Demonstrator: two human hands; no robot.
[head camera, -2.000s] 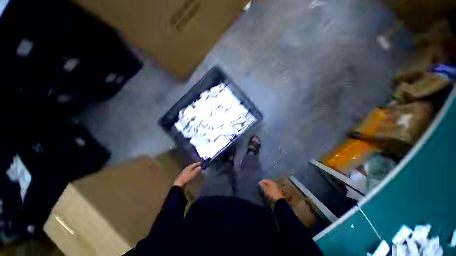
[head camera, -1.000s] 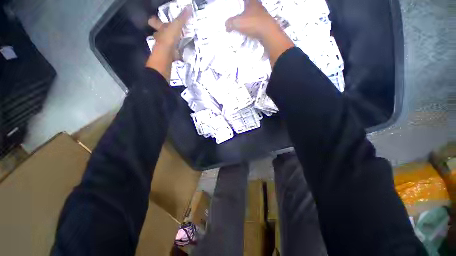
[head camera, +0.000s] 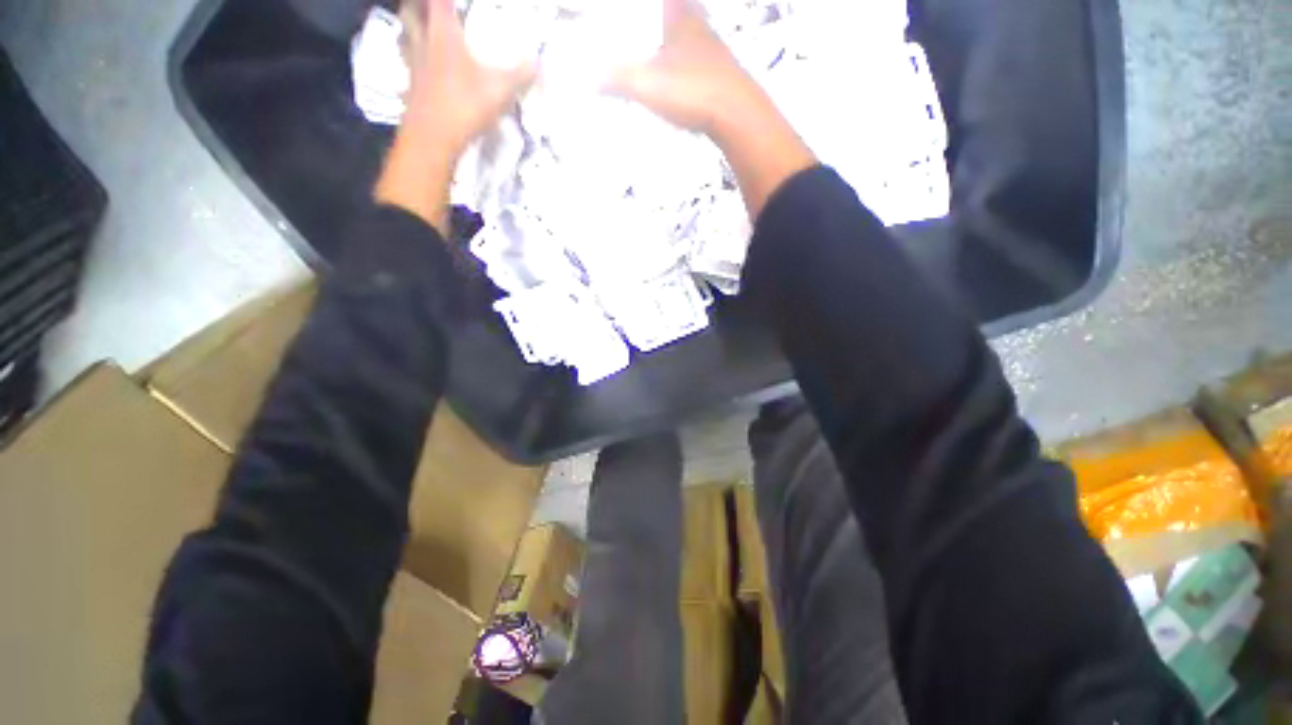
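Note:
A black tote (head camera: 1084, 170) stands on the floor in front of me. A loose heap of small flat white packets (head camera: 595, 198) lies in it, washed out by glare. My left hand (head camera: 461, 71) is at the upper left of the heap, palm inward, fingers cut off by the top edge. My right hand (head camera: 680, 71) is to its right, facing it, fingers also near the top edge. White packets lie between the two hands. The glare hides whether the fingers are closed on any.
Open tan cartons (head camera: 106, 524) stand at the lower left. Stacked black totes (head camera: 43, 234) are at the left edge. A package with orange tape (head camera: 1176, 489) and a green and white item (head camera: 1204, 616) lie at the lower right. My legs are below the tote.
Two seconds ago the tote was farther off, my left hand at its rim. Since then I have bent over it, with both hands in the packets. In the last second the hands shifted slightly left in view.

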